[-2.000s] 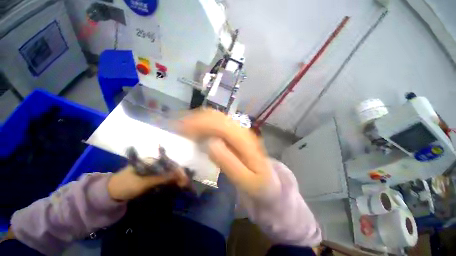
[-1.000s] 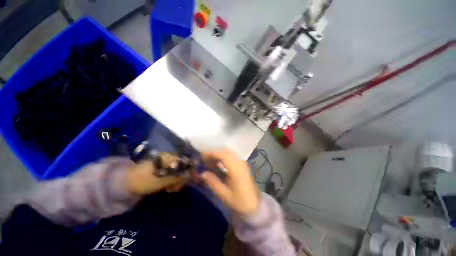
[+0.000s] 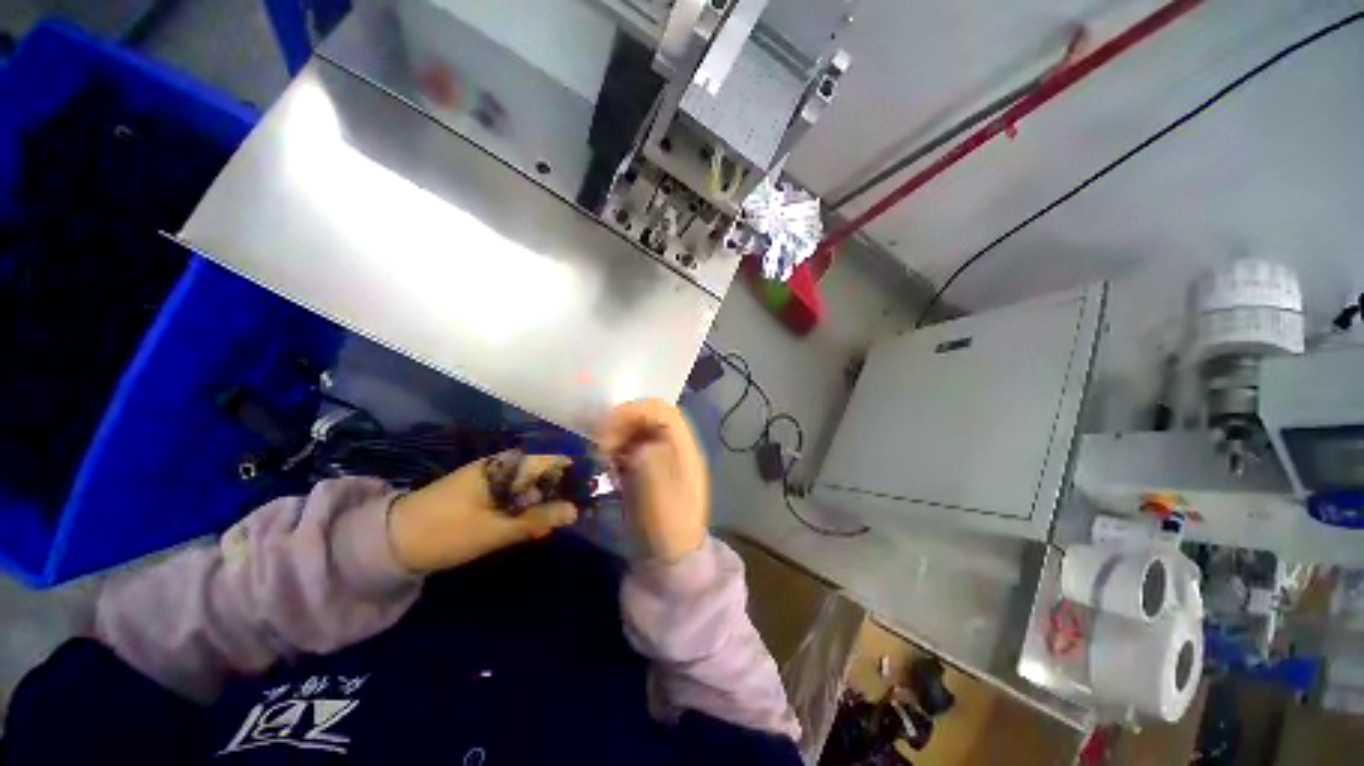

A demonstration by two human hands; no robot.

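Note:
My left hand (image 3: 486,509) is closed around a bunch of black cables (image 3: 527,482), whose short ends show above the fist. Their long leads (image 3: 359,443) trail to the left, below the metal worktable (image 3: 434,277). My right hand (image 3: 658,476) is beside the bunch, its fingers bent at a small bright silver connector end (image 3: 603,483). Whether the fingers grip that end is unclear. Both hands are just in front of the table's near edge, above my lap.
A blue bin (image 3: 127,404) of black cables stands at the left. A carton (image 3: 800,621) with plastic film and dark cables is at the lower right. A white cabinet (image 3: 957,412), white rolls (image 3: 1144,651) and a red dustpan (image 3: 793,292) are to the right.
The view has shifted, so the carton at the lower right now shows. My left hand still holds the bunch. My right hand has gone from blurred and apart to close beside the bunch.

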